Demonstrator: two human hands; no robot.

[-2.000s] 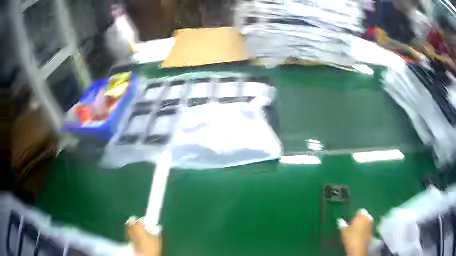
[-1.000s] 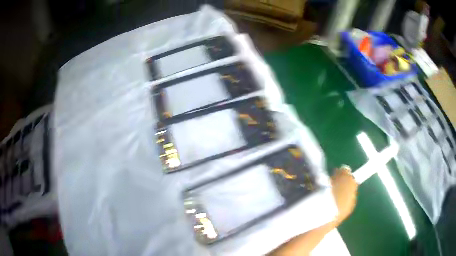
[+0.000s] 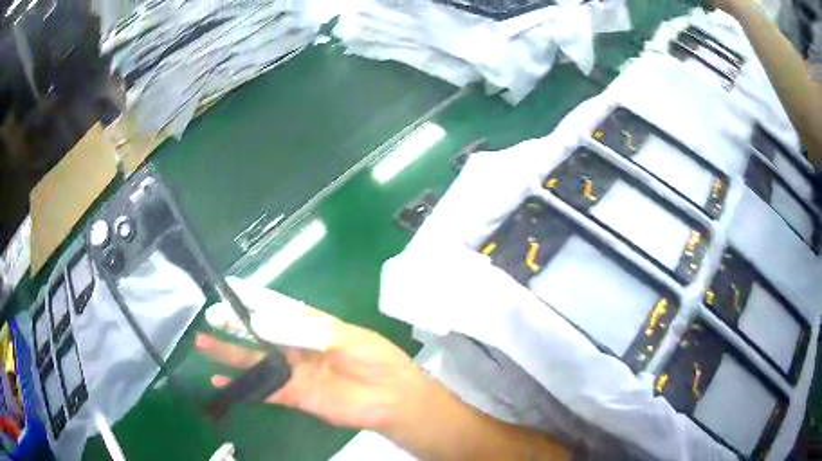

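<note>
My right hand (image 3: 347, 378), with white finger cots, reaches in from the lower right. It holds a black phone middle frame (image 3: 158, 230) tilted above the green mat, with its round camera openings at the upper left. A white fingertip, probably of my left hand (image 3: 223, 453), just shows at the bottom edge; the rest is cut off. At the right, several middle frames (image 3: 523, 243) with gold marks lie in rows on a white tissue liner (image 3: 415, 279).
More middle frames (image 3: 63, 360) lie on a liner at the left, beside a blue basket (image 3: 31, 432). Two dark frame ends (image 3: 416, 212) show by the right liner's edge. A sheet pile (image 3: 207, 54) and brown cardboard (image 3: 72, 198) stand behind. Another arm (image 3: 780, 72) reaches in top right.
The view has swung towards the right part of the bench. My right hand now shows with a middle frame raised in it. My left hand has dropped almost out of view.
</note>
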